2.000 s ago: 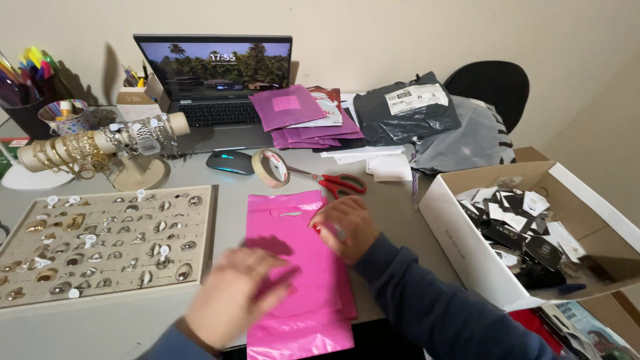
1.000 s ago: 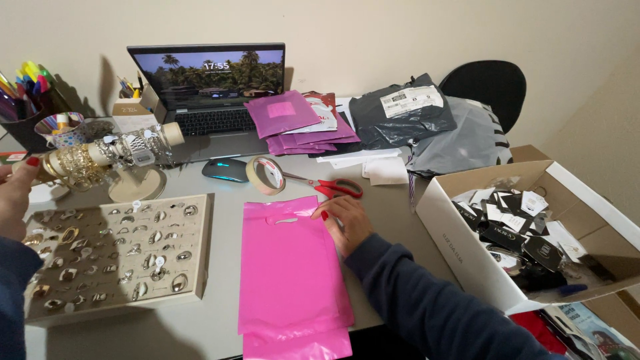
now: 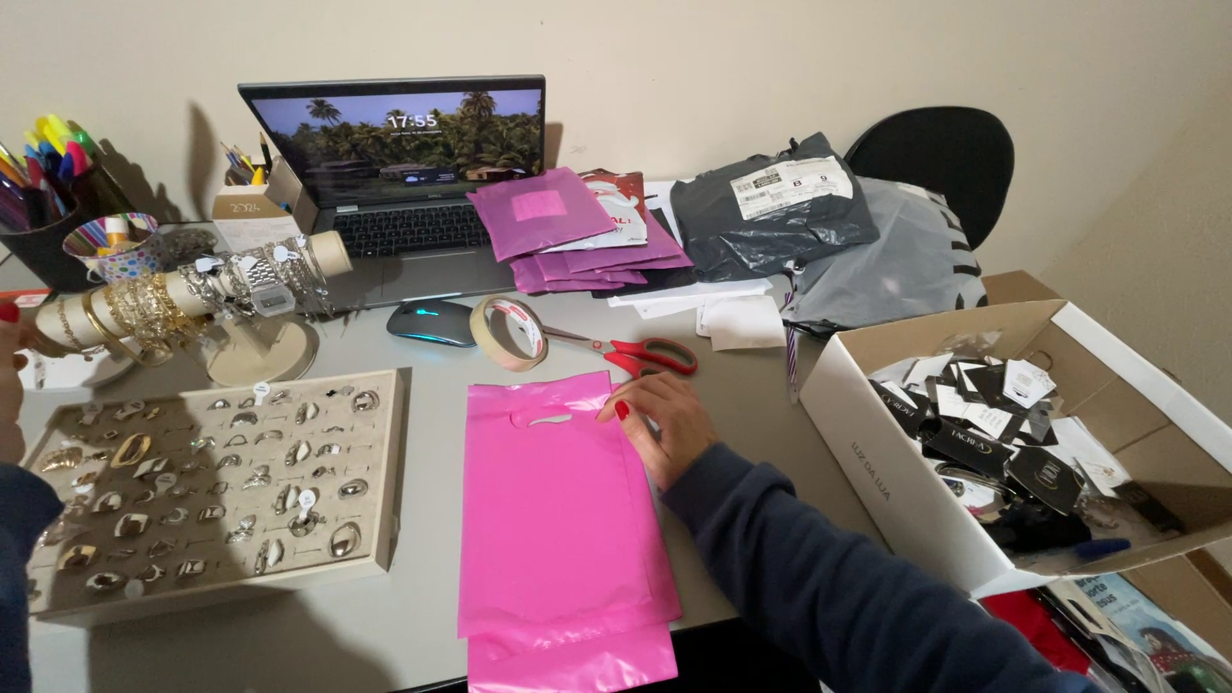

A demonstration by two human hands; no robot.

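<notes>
Pink plastic bags with cut-out handles (image 3: 563, 520) lie stacked at the desk's front edge. The fingertips of my right hand (image 3: 664, 423) rest on the top right corner of the stack, beside the handle slot. At the left frame edge, my left hand (image 3: 10, 385), partly cut off, is by the end of a bracelet roll stand (image 3: 173, 303) loaded with gold and silver bracelets and watches; whether it grips the stand cannot be told. Below it lies a tray of rings (image 3: 390, 481). Red-handled scissors (image 3: 654, 356) and a tape roll (image 3: 508, 332) lie just beyond the bags.
Behind are a laptop (image 3: 395, 144), a mouse (image 3: 431, 324), purple packages (image 3: 549, 217) and a dark wrapped parcel (image 3: 770, 217). A white box (image 3: 866, 481) of tags stands at right. Pen holders (image 3: 58, 231) are at back left, a black chair (image 3: 934, 164) at back right.
My left hand has gone from above the pink bags to the bracelet stand at the far left. My right hand has stayed near the top right of the bags.
</notes>
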